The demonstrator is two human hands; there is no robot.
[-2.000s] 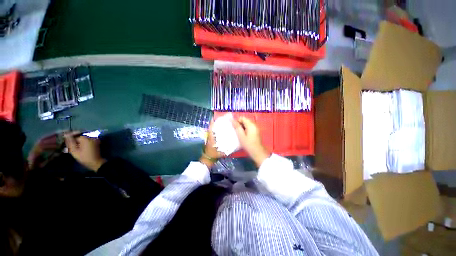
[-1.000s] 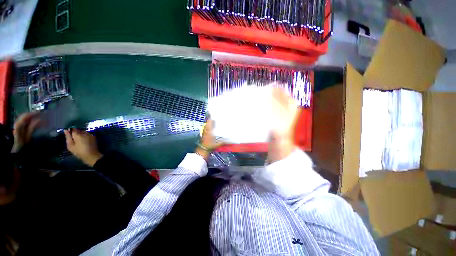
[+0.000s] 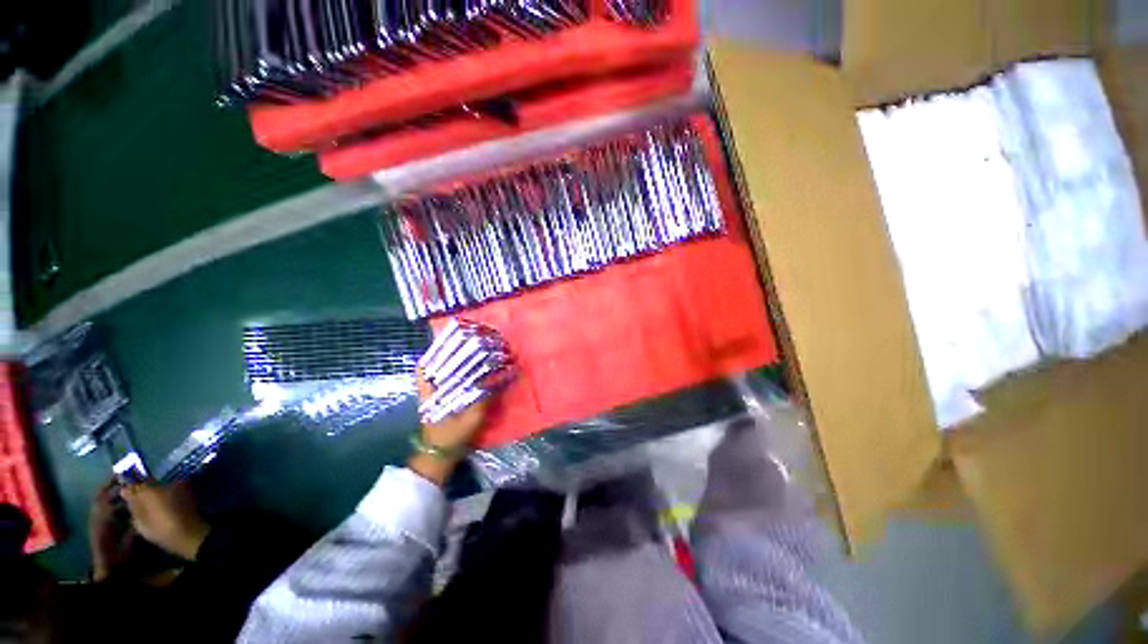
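Note:
My left hand (image 3: 456, 421) is at the front left of the red slotted tray (image 3: 604, 346). It is closed around a small fanned stack of silvery frames (image 3: 462, 365), with bright edges showing above the fingers. Tightly packed upright frames (image 3: 554, 227) fill the back half of the tray. The front part shows bare red. I cannot make out my right hand; only blurred, greyish fabric shows at the lower right.
An open carton (image 3: 818, 252) packed with white sleeves (image 3: 1007, 239) is at the right. Full red trays (image 3: 504, 94) stand behind. A black grid sheet (image 3: 334, 352) and shiny clear strips lie left. Another person's hands (image 3: 157, 516) work at the far left. Clear film (image 3: 516, 459) lies along the near edge.
The view has swung right and tilted, bringing the carton closer. The bright white item between my hands is gone from sight. My left hand now holds a fan of frames, and my right hand has left view.

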